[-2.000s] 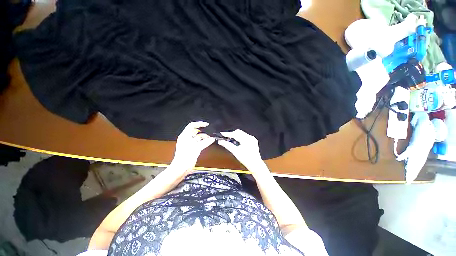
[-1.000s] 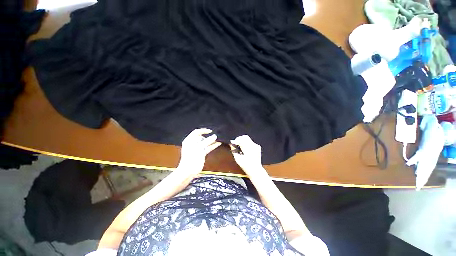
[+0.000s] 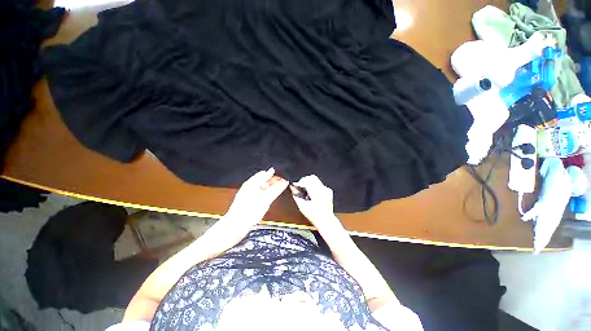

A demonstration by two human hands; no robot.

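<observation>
A black dress (image 3: 272,97) lies spread over the orange-brown table, its gathered skirt towards me. Its hem (image 3: 214,176) runs along the near side. My left hand (image 3: 258,194) is at the hem, fingertips together; whether it pinches the cloth or a thread is too small to tell. My right hand (image 3: 314,197) is beside it, closed round a small dark tool (image 3: 301,192), perhaps thread snips. The fingertips of both hands nearly meet at the hem's edge.
The table's yellow-edged front (image 3: 162,210) curves before me. At right are pale green cloth (image 3: 512,26), white rounded shapes (image 3: 479,59), a power strip (image 3: 522,158), a black cable (image 3: 487,194) and bottles. Dark garments (image 3: 19,71) lie at left; black cloth (image 3: 81,258) is below.
The left fingers have straightened and come closer together, near the right fingertips. The dark tool has turned within the right hand since the earliest frame. The view has shifted slightly.
</observation>
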